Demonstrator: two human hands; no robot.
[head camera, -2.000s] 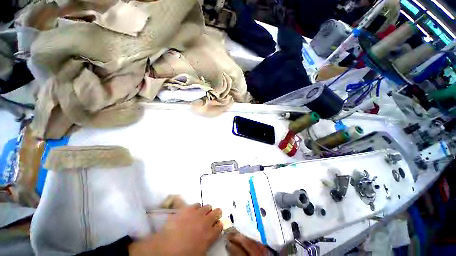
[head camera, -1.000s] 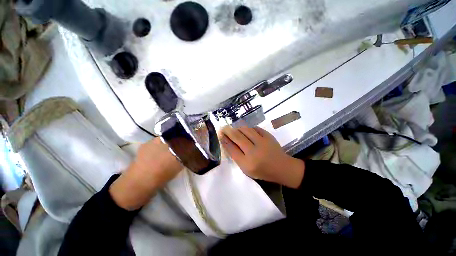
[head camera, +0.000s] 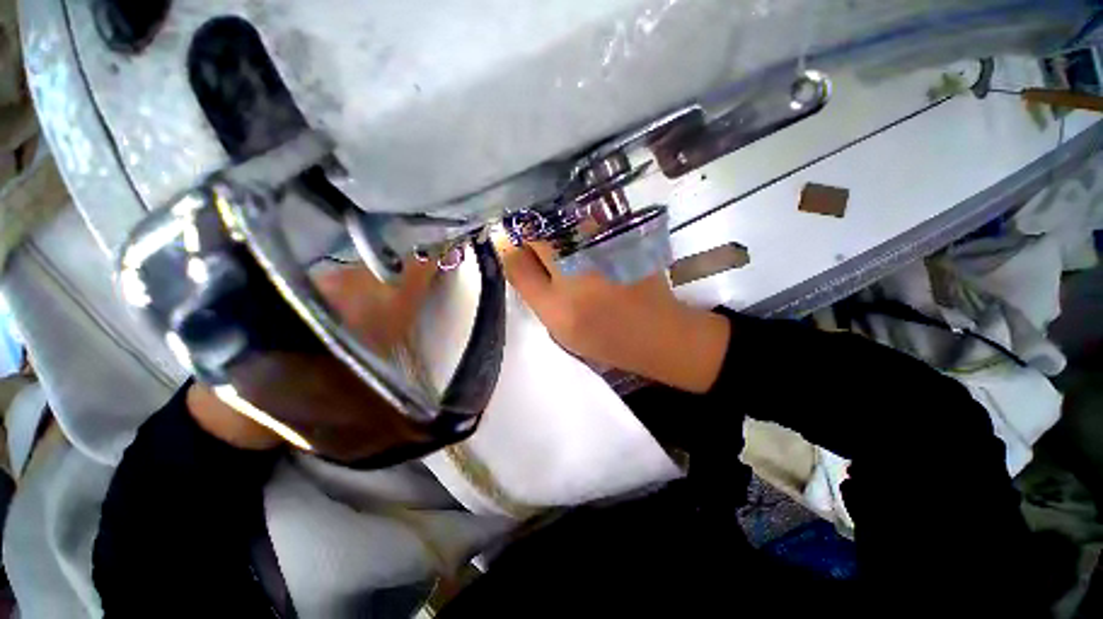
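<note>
The garment piece (head camera: 550, 423), white side up with a tan seam line, runs from my lap to the needle area (head camera: 526, 230) of the white sewing machine (head camera: 448, 97). My right hand (head camera: 623, 320) is at the cloth's right edge, fingers together and gripping it, fingertips partly hidden by metal parts near the needle. My left hand (head camera: 230, 417) is left of the needle, mostly behind a shiny, dark, curved part (head camera: 327, 363) on the machine head. Some skin shows through its opening; the left fingers' grip is hidden.
Two small brown tabs (head camera: 824, 200) lie on the white table (head camera: 895, 157) to the right. A printed strip runs along the table's front edge. White and tan cloth (head camera: 1016, 363) hangs below that edge at right. More white cloth (head camera: 73, 327) lies at left.
My view has moved down from the table and machine top to close over the needle. My right hand has come into view at the cloth. My left hand is now mostly covered by the curved part.
</note>
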